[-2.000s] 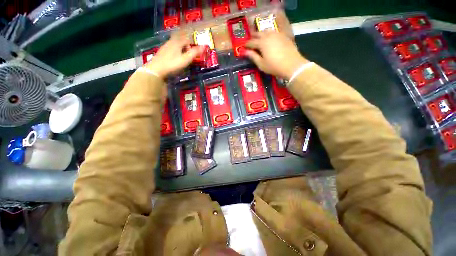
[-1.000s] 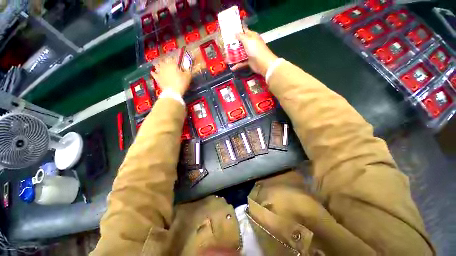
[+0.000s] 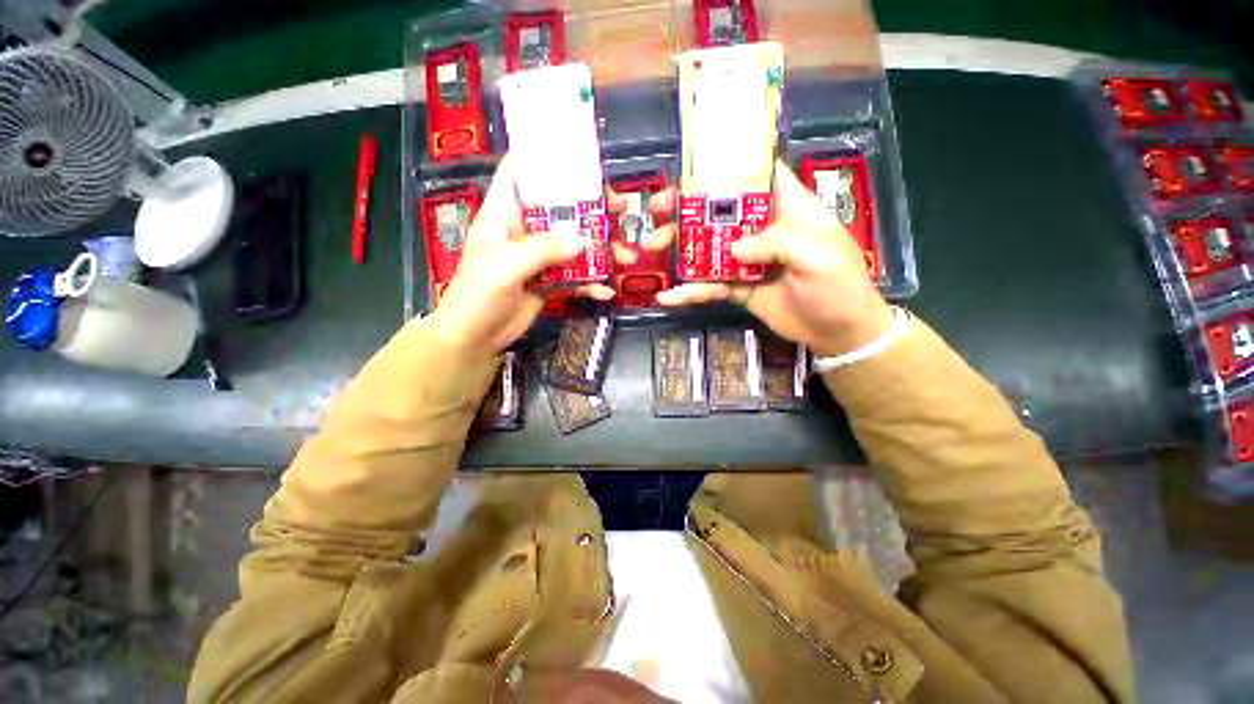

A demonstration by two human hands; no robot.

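Note:
My left hand point(image 3: 502, 268) holds a red keypad phone point(image 3: 557, 151) upright over the tray, its screen lit white. My right hand point(image 3: 811, 268) holds a second keypad phone point(image 3: 729, 131), its screen lit pale yellow-white. Both thumbs are on the red keypads. Under the hands is a clear blister tray point(image 3: 901, 206) with red phones lying face down in some pockets, one of them point(image 3: 455, 103) at the upper left. Several dark phone batteries point(image 3: 679, 371) lie along the bench edge nearest me; some are partly hidden by my sleeves.
A side blister tray point(image 3: 1155, 261) with red phones is at the right. A red stick point(image 3: 363, 200) and a black flat rectangle point(image 3: 268, 248) lie left of the main tray. A desk fan point(image 3: 62, 151), white disc point(image 3: 184, 213) and pale mug point(image 3: 138, 326) are at the far left.
My left hand now holds a phone with its white screen facing me, side by side with the one in my right hand. The view has shifted, and the second tray beyond is no longer seen.

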